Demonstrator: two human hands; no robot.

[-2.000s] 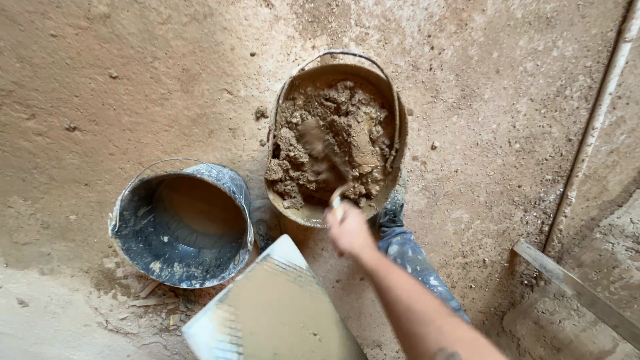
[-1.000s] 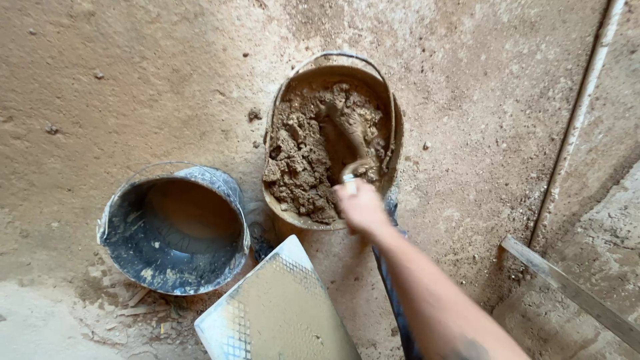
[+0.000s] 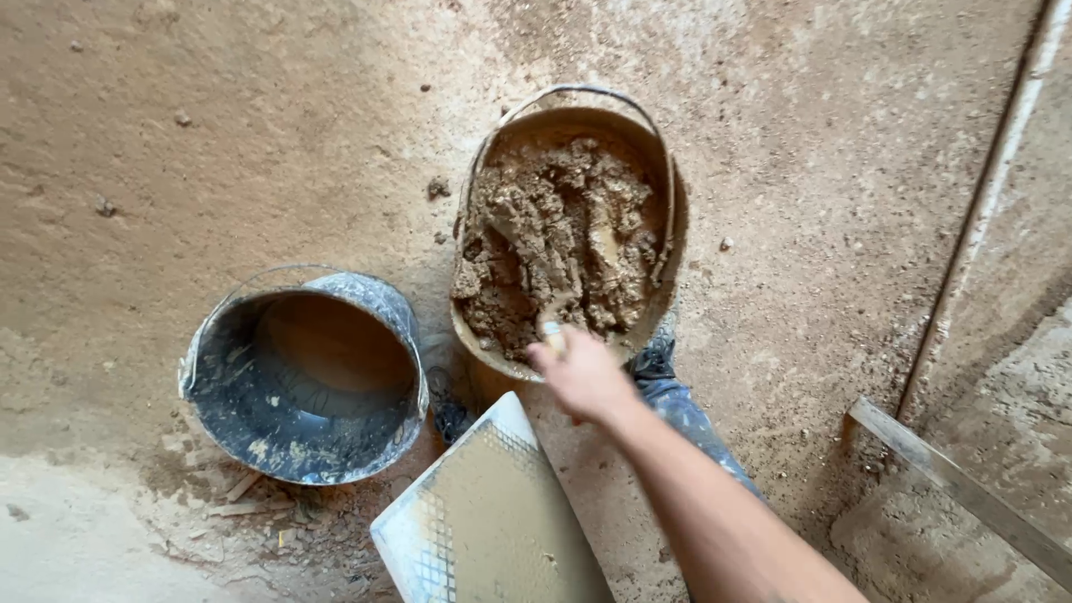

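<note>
My right hand [image 3: 584,373] is closed around the handle of a trowel [image 3: 553,335] at the near rim of a mud-stained bucket [image 3: 680,276]. Lumpy wet brown clay or mortar [image 3: 578,218] fills that bucket, and the trowel's blade is sunk in or coated with it, so its outline is hard to tell. Below the bucket, a flat board with a gridded surface [image 3: 511,519] is smeared with tan mud and runs off the lower edge. My left hand is not in view.
A black bucket [image 3: 310,452] with brownish water stands at the left. Wood scraps [image 3: 251,507] and rubble lie below it. A metal bar or batten [image 3: 955,477] lies at lower right, near a long pipe or rail [image 3: 963,243]. My legs and shoes are beside the mud bucket.
My right hand has kept working the trowel at the near side of the bucket; the clay's surface has changed shape, and the blade shows less distinctly than one second ago.
</note>
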